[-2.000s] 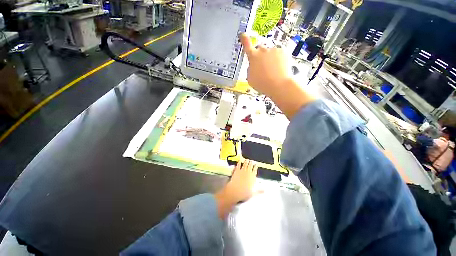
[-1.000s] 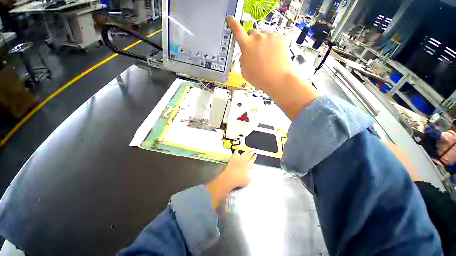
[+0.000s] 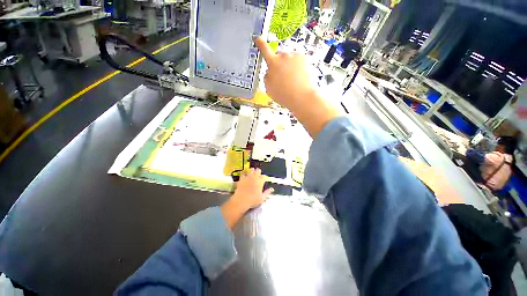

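The touchscreen control panel (image 3: 226, 46) stands upright at top centre. My right hand (image 3: 289, 78) is raised, its index finger extended at the panel's right edge; it holds nothing. The sewing template (image 3: 144, 167), white with green and yellow borders, lies below on the metal table. My left hand (image 3: 249, 188) rests with spread fingers on the yellow template flap (image 3: 236, 163) at the template's front edge. A black fabric panel (image 3: 274, 167) shows in the flap's window, partly beside my left fingers. The white sewing machine head (image 3: 245, 127) stands over the template.
The metal table (image 3: 115, 231) extends left and front. A black cable loop (image 3: 124, 63) is behind the table. A green round fan-like thing (image 3: 288, 18) is behind the panel. A black pile (image 3: 482, 248) lies at lower right. A person (image 3: 496, 165) sits at far right.
The camera view has shifted, so the panel and template appear further left. My right finger stays at the panel's right edge and my left hand stays at the flap's front edge.
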